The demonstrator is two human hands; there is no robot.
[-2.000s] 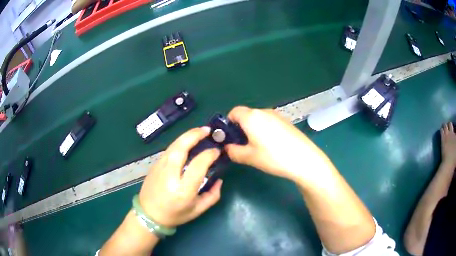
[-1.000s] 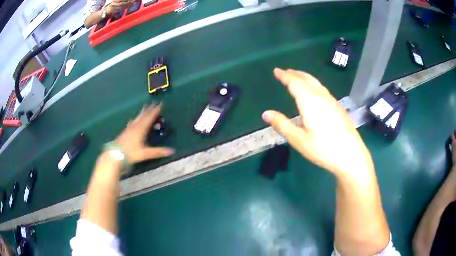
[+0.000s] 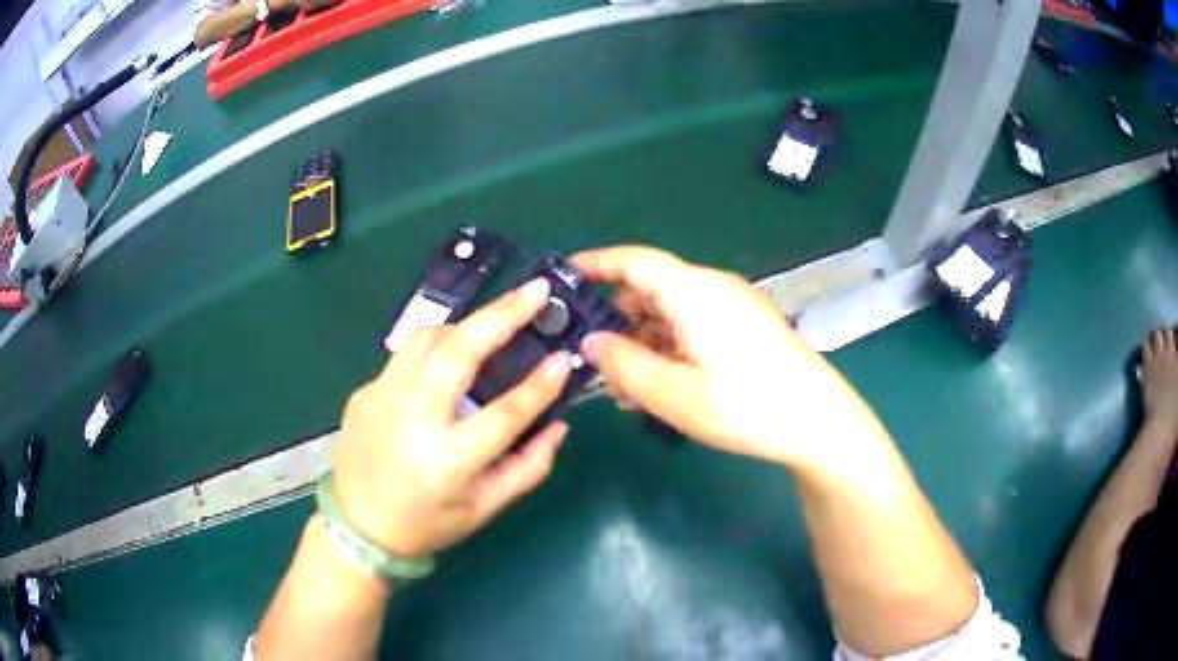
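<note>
A black phone unit (image 3: 527, 351) is held back side up between both hands, over the pale conveyor edge rail. Its silver-grey disc (image 3: 552, 316) shows near the top. My left hand (image 3: 446, 426) grips the lower left part and covers much of it, with fingertips beside the disc. My right hand (image 3: 704, 355) holds the upper right side between thumb and fingers. Another phone (image 3: 446, 287) with a disc and white label lies on the belt just behind my left hand, partly hidden by it.
The green belt (image 3: 620, 142) carries spaced phones and a yellow-trimmed phone (image 3: 311, 214). Grouped phones (image 3: 984, 278) sit by the metal post (image 3: 962, 129). A red tray (image 3: 291, 45) is far left, with a person's hand at it. Another person's arm (image 3: 1117, 517) is at right.
My hands have come together from apart and now hold a phone over the rail. The yellow-trimmed phone and other belt phones have shifted left.
</note>
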